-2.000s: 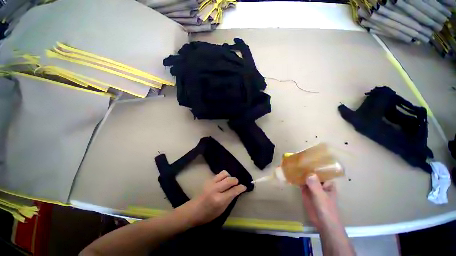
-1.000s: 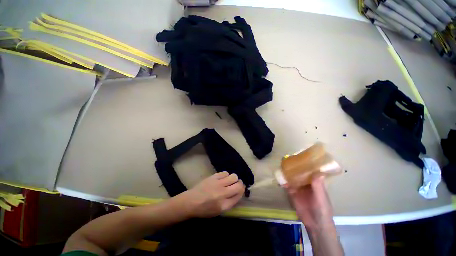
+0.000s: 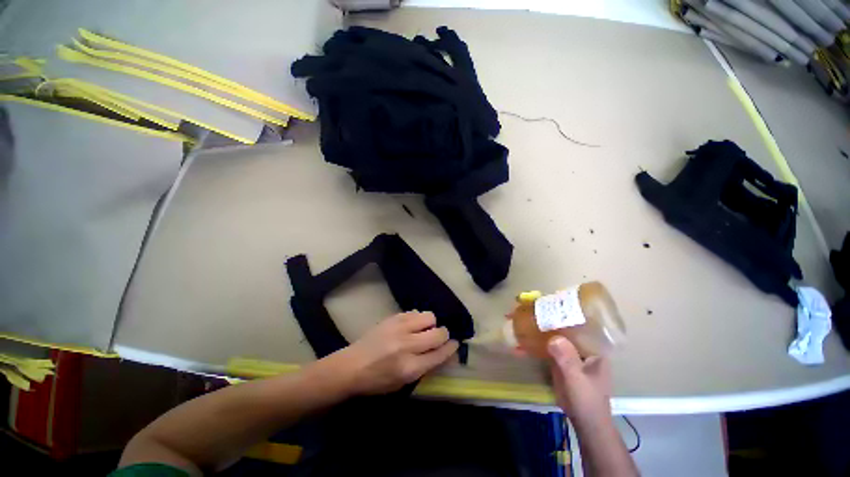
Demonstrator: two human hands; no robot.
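A black fabric frame [image 3: 410, 279] lies flat near the table's front edge, its middle open. My left hand [image 3: 399, 350] is on its near right part, fingers pinching the fabric close to the corner. My right hand [image 3: 580, 377] holds the glue bottle [image 3: 568, 319] on its side, white label showing, amber liquid inside. The bottle's pale nozzle points left at the frame's right corner, close to my left fingertips; whether the tip touches is unclear. A small black tab sticks out below the corner.
A heap of black pieces [image 3: 405, 116] lies mid-table. More black pieces [image 3: 722, 214] lie at right, with a white scrap [image 3: 811, 326] beside them. Grey panels [image 3: 84, 214] with yellow strips [image 3: 186, 76] cover the left. A grey folded stack [image 3: 769, 28] is at back right.
The bottle has rolled in my right hand, so its label now shows. My left hand stays at the frame's corner. The view has tilted down since the earliest frame.
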